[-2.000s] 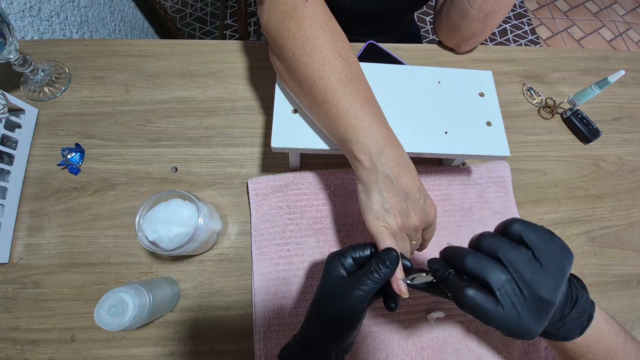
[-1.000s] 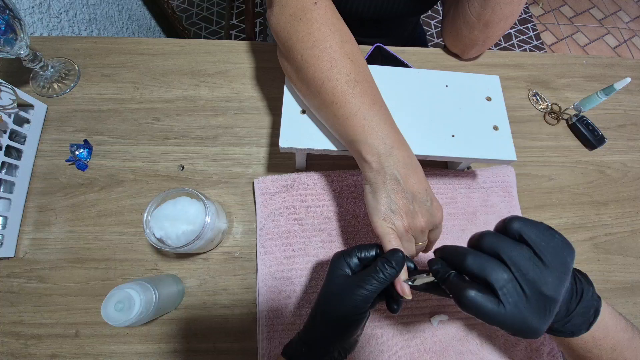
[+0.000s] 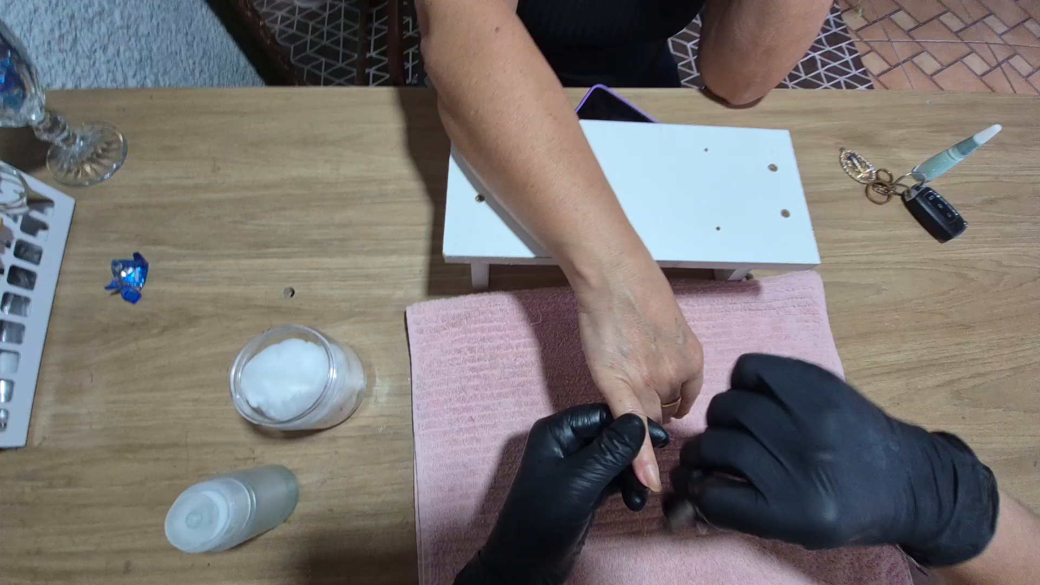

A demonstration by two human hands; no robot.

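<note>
My left hand (image 3: 573,475), in a black glove, grips a finger (image 3: 647,467) of another person's hand (image 3: 638,349) above a pink towel (image 3: 479,366). That person's forearm lies across a small white stand (image 3: 682,187), and a ring shows on one finger. Just right of the held fingertip is my right hand (image 3: 804,455), also in a black glove, its fingers curled. A small blurred metal tool (image 3: 681,513) shows at its fingertips, mostly hidden by the glove.
On the left are a clear jar of white cotton (image 3: 288,382), a frosted bottle (image 3: 231,508), a blue foil piece (image 3: 127,278), a glass's foot (image 3: 88,154) and a slotted tray (image 3: 36,325). A phone (image 3: 613,106) lies behind the stand; a car key (image 3: 934,213) lies at right.
My right hand has drawn slightly away from the person's fingertip, where the metal tool was at the nail before. My left hand keeps its hold on the finger.
</note>
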